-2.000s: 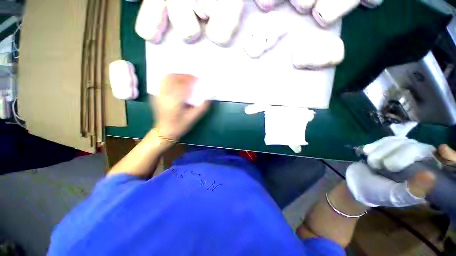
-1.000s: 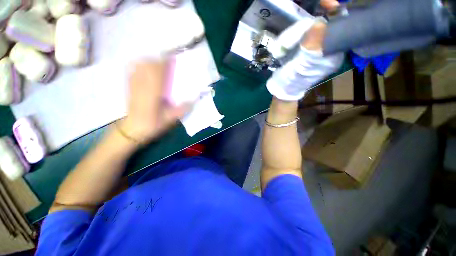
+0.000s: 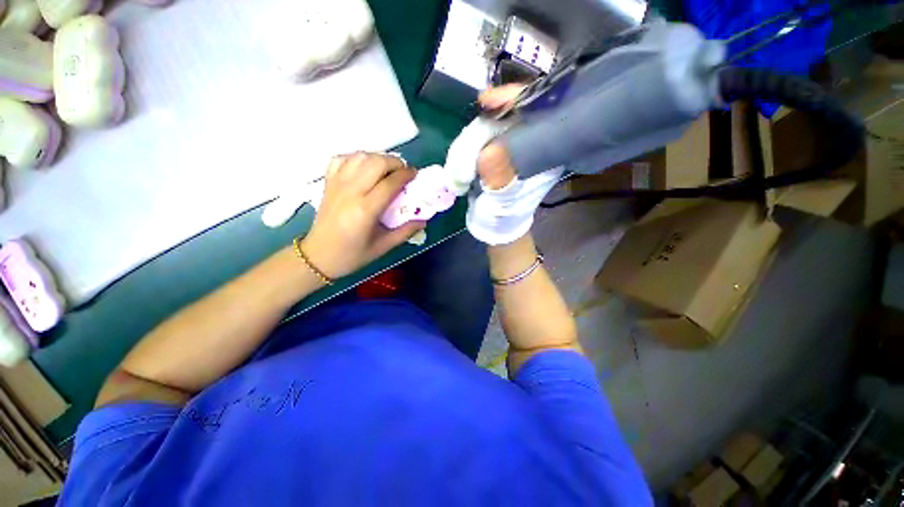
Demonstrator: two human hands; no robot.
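My bare left hand (image 3: 359,208) holds a small plastic housing (image 3: 421,201), pink side up, over the white rest cloth (image 3: 287,205) at the bench edge. My right hand (image 3: 501,188), in a white glove with bare fingertips, grips a thick grey electric screwdriver (image 3: 615,104). Its gloved fingers are at the right end of the housing. The screwdriver tip is hidden by the glove, so I cannot tell if it touches the housing. The silver screw feeder (image 3: 476,50) stands just beyond my right hand.
Several cream housings (image 3: 87,71) lie on the white sheet (image 3: 213,129) at the left; one more (image 3: 327,38) lies at its far edge. A pink-faced one (image 3: 32,285) is near left. Brown cartons (image 3: 684,262) are on the floor at right. A black cord (image 3: 843,119) loops from the screwdriver.
My left hand has brought the housing right, to the cloth at the bench edge. My right hand has come down and left from the feeder with the screwdriver, meeting the housing.
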